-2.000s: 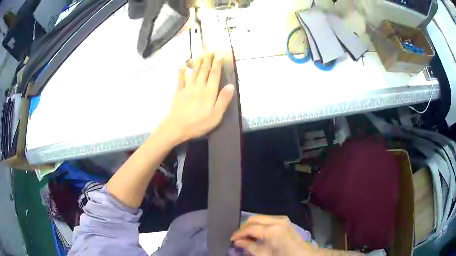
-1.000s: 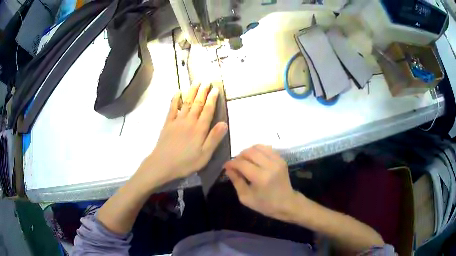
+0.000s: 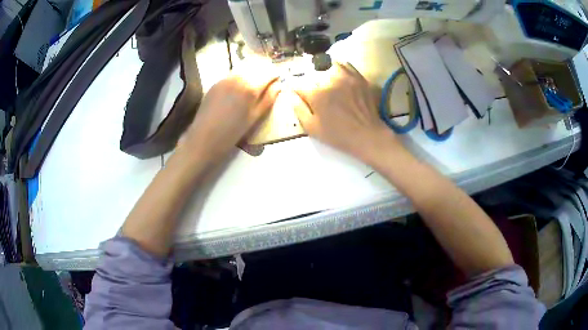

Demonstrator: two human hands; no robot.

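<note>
My left hand (image 3: pixel 235 106) and my right hand (image 3: pixel 335 103) are both up at the needle area of the sewing machine (image 3: pixel 361 14), just in front of the presser foot (image 3: pixel 284 57). Their fingertips point towards each other with a small gap between them. Bright lamp glare washes out the fingertips, so any fabric between or under them cannot be made out. A looped grey-brown strip (image 3: pixel 145 126) lies on the table left of my left hand.
Long grey-brown strips (image 3: pixel 71 84) drape over the table's left side. Blue-handled scissors (image 3: pixel 387 106) lie under grey cut pieces (image 3: pixel 435 84) on the right, beside a small parts box (image 3: pixel 525 116). The ruler-marked table edge (image 3: pixel 290 229) crosses in front.
Both hands have moved forward to the needle. The grey-brown strip that ran under my left hand and over the table's front edge no longer shows there.
</note>
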